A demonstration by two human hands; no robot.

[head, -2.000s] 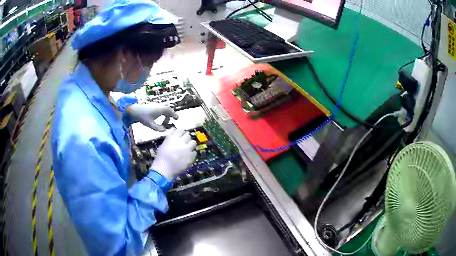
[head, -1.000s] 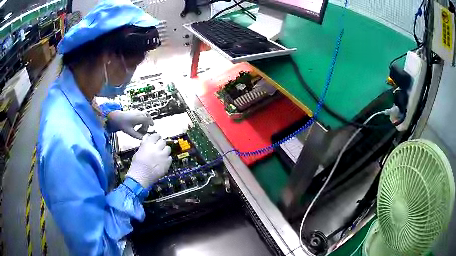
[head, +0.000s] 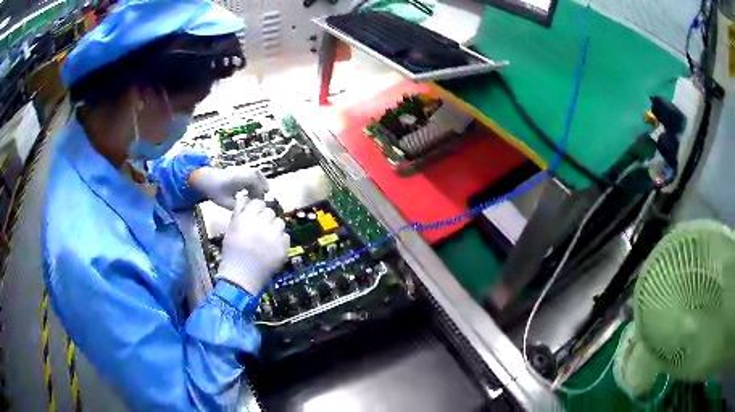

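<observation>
Neither of my hands is in view. In front of me a circuit board (head: 322, 269) lies in a black solder pallet (head: 338, 322) on the conveyor. It has yellow blocks, rows of dark and pale parts and a thin white bar (head: 346, 300) bent along its near side. A green strip board (head: 352, 211) with pale spots runs along the pallet's right edge. A coworker's two white-gloved hands (head: 254, 245) are close together over the board's far left part. What the fingers hold is too small to tell.
A coworker in blue gown (head: 137, 282) stands at the left. Beyond lies another board (head: 254, 145). A red mat (head: 459, 181) bears a finned board assembly (head: 415, 133). A blue coiled cord (head: 483, 208) crosses the metal rail (head: 451, 298). A keyboard (head: 403, 40) and green fan (head: 685, 294) are at the right.
The view has shifted a little. The coworker's hands have drawn closer together over the board, and the coworker's head and body stand further left in the picture.
</observation>
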